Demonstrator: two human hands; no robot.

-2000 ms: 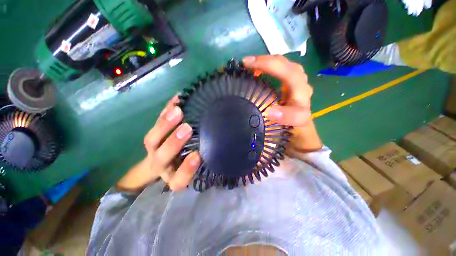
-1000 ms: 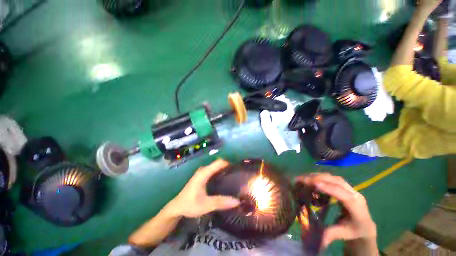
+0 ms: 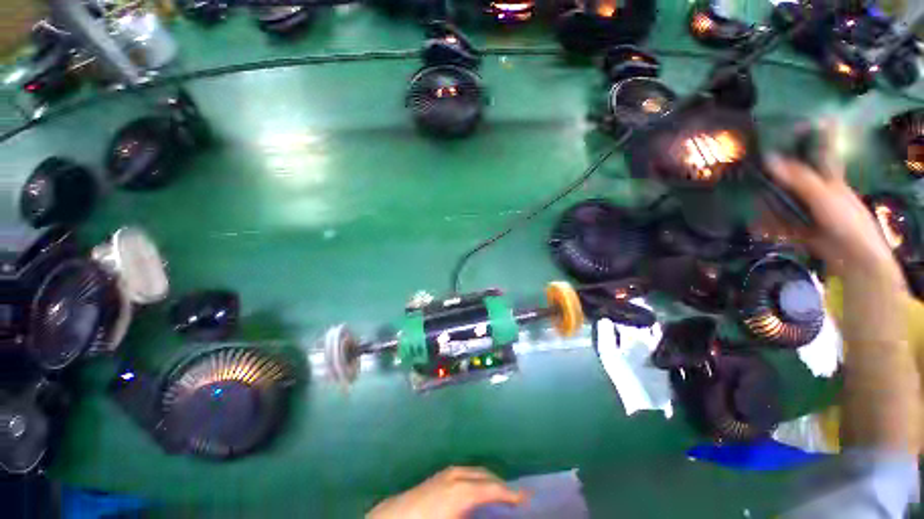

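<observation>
My right hand (image 3: 826, 208) is stretched far forward at the right, blurred, at the dark arm or base of a black clip fan. The fan's head (image 3: 699, 150) shows an orange glint and hangs among other fans, its edges blurred. My left hand (image 3: 451, 497) is at the bottom edge, cut off, with no object seen in it; its grip is unclear. The bench polisher (image 3: 456, 340) stands in the middle with red and green lights. It has a yellow buffing wheel (image 3: 564, 308) on the right and a grey-white wheel (image 3: 341, 355) on the left.
A black fan (image 3: 225, 400) lies left of the polisher, near a cream round part (image 3: 137, 266). White gloves (image 3: 633, 365) lie right of it, beside more fans (image 3: 735, 395). A thin cord (image 3: 527, 218) runs back. More fans line the far side. A yellow sleeve shows at right.
The fan has moved from in front of my body to the far right with my right hand. My left hand has let go and dropped to the bottom edge. The view shows more bench.
</observation>
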